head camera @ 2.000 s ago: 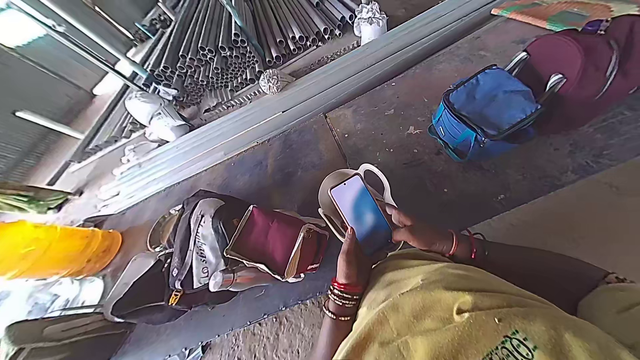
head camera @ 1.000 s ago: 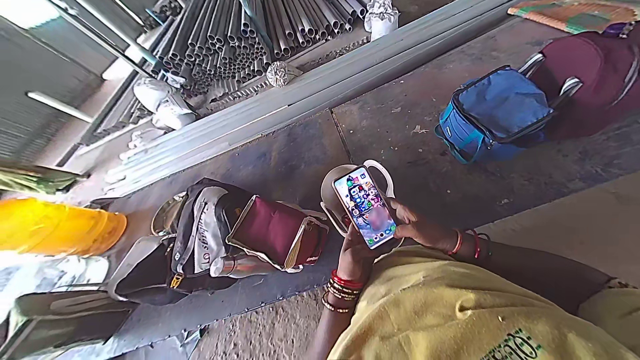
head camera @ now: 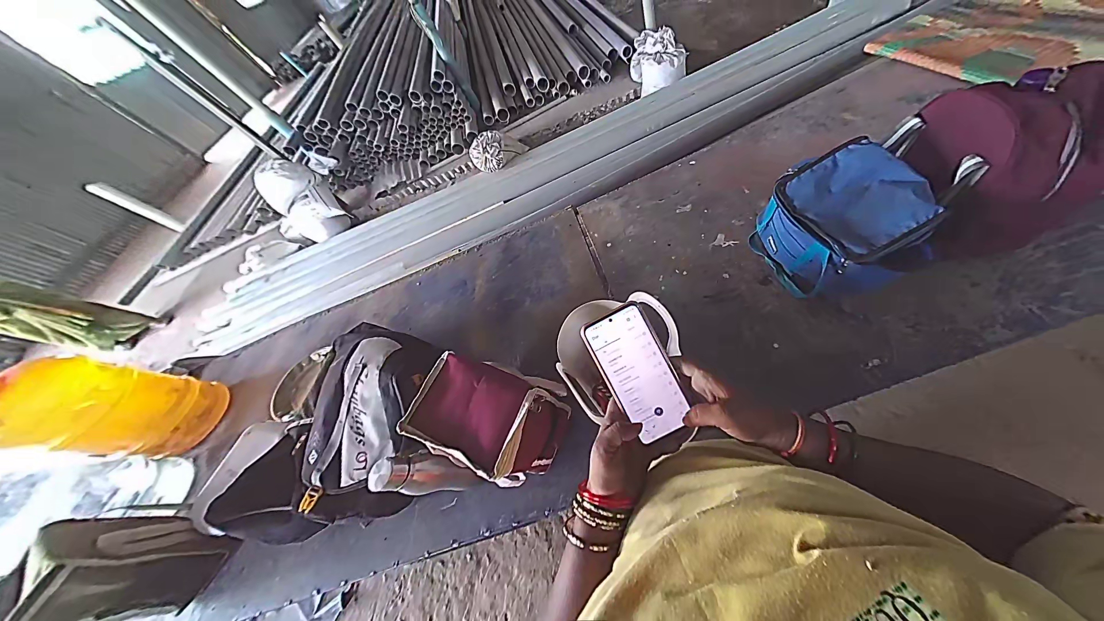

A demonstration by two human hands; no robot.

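A smartphone [head camera: 636,373] with a lit, mostly white list screen is held upright between both hands. My left hand [head camera: 619,448] grips its lower left edge; red and gold bangles circle that wrist. The fingers of my right hand [head camera: 733,410] are around its lower right edge, the thumb at the screen's corner. Behind the phone, a round pale object [head camera: 580,338] with a white curved band rests on the dark metal surface, partly hidden by the phone and hands.
Left of the hands lie a maroon bag [head camera: 470,405], a clear bottle [head camera: 423,474] and a black-and-grey backpack [head camera: 358,431]. A blue bag [head camera: 854,198] and a maroon bag [head camera: 992,147] sit at right. Beyond are long grey profiles [head camera: 535,181], stacked pipes [head camera: 431,95] and a yellow drum [head camera: 112,405].
The phone's screen has gone from a blue, blurred display to coloured app icons, and now to a white list. Both hands have kept hold of the phone.
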